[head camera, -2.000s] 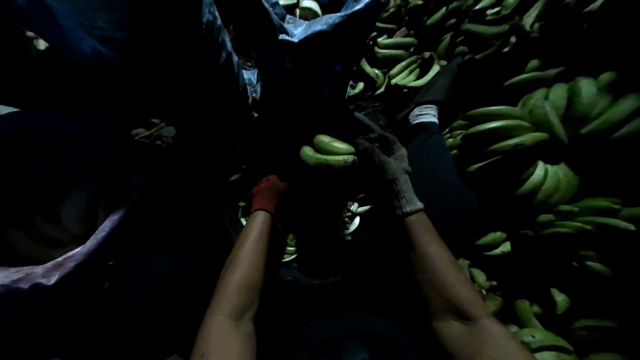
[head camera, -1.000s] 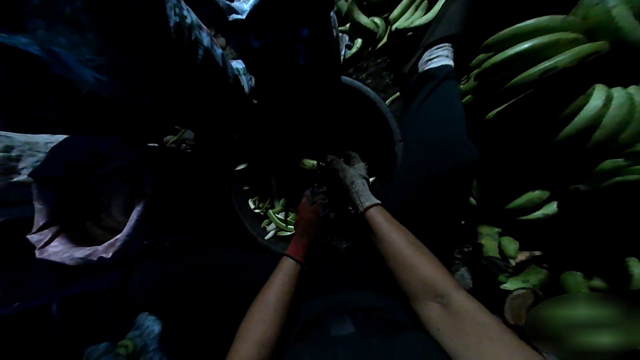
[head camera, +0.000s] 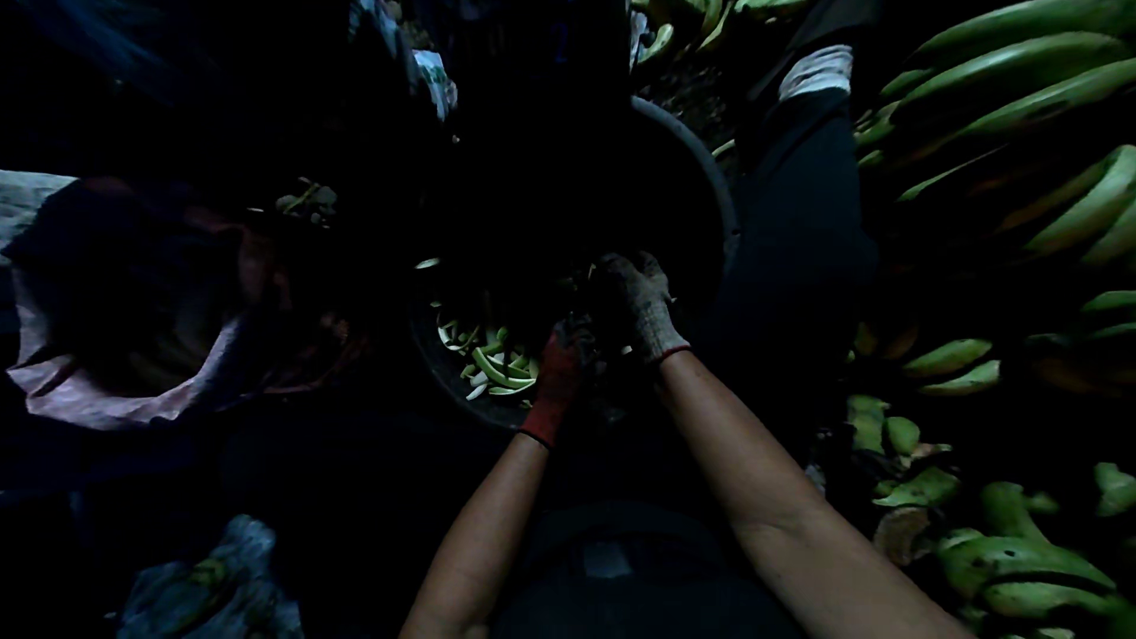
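Both my hands are over a large dark round tub (head camera: 688, 142), in deep shadow. My left hand (head camera: 564, 377), in a red glove with dark fingers, is low in the tub beside green peels (head camera: 504, 373) that lie along its left side. My right hand (head camera: 641, 302), in a grey knit glove, is just to the right and a little farther off, with its fingers curled. Whether either hand holds anything is too dark to tell.
Bunches of green bananas or plantains (head camera: 1021, 80) fill the right side, with loose green pieces (head camera: 919, 488) lower down. An open pinkish sack (head camera: 106, 404) stands at the left. My dark-clothed leg (head camera: 799, 204) borders the tub's right side.
Two seconds ago two green fruits showed between my hands; they are no longer visible there. Both hands have come close together over the tub. The view has shifted.
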